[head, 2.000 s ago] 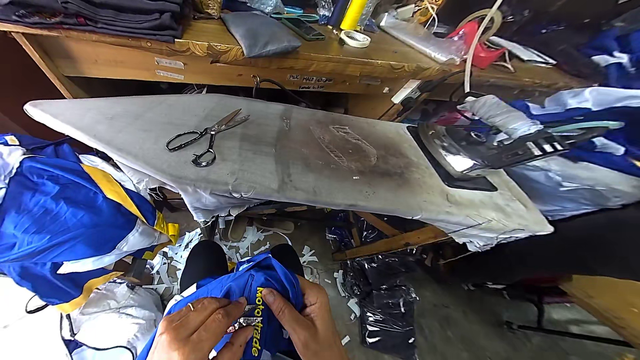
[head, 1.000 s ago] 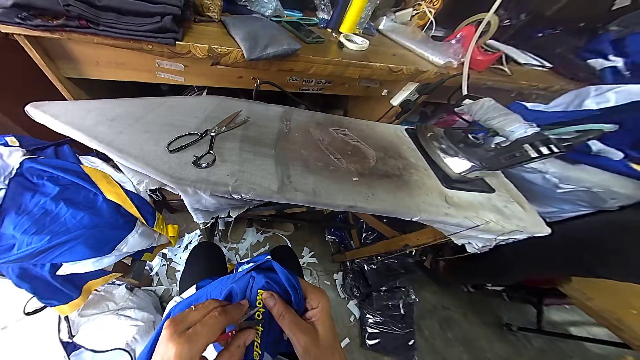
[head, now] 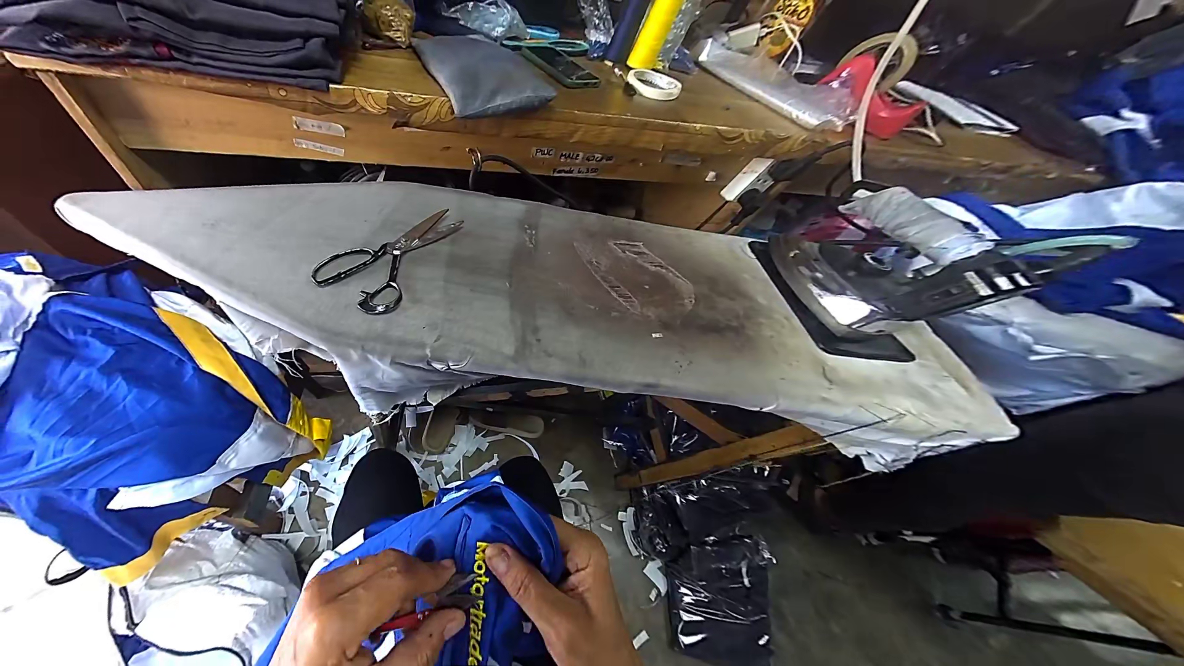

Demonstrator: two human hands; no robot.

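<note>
Blue fabric with yellow embroidered lettering [head: 421,535] lies over my lap, bunched between my hands. My left hand [head: 370,606] holds small thread snips with a red part [head: 407,620], their metal tips against the cloth beside the letters. The cloth is gripped by my right hand [head: 564,592], its thumb pressed next to the lettering. Beyond my knees stretches an ironing board with a stained grey cover [head: 481,314]. Black-handled scissors [head: 388,264] lie on it, blades slightly parted. At its right end an iron [head: 851,287] rests on a dark pad.
Blue, white and yellow garments [head: 120,370] are heaped at left. Behind the board, a wooden table [head: 231,116] holds folded dark clothes [head: 185,37], a grey pouch [head: 486,74], a phone [head: 560,65] and a tape roll [head: 654,84]. Fabric scraps and plastic-wrapped dark packs [head: 717,592] are on the floor.
The fingers of my left hand have shifted around the snips, and the red part and metal tips now show more plainly. My right hand stays on the cloth. Scissors and iron have not moved.
</note>
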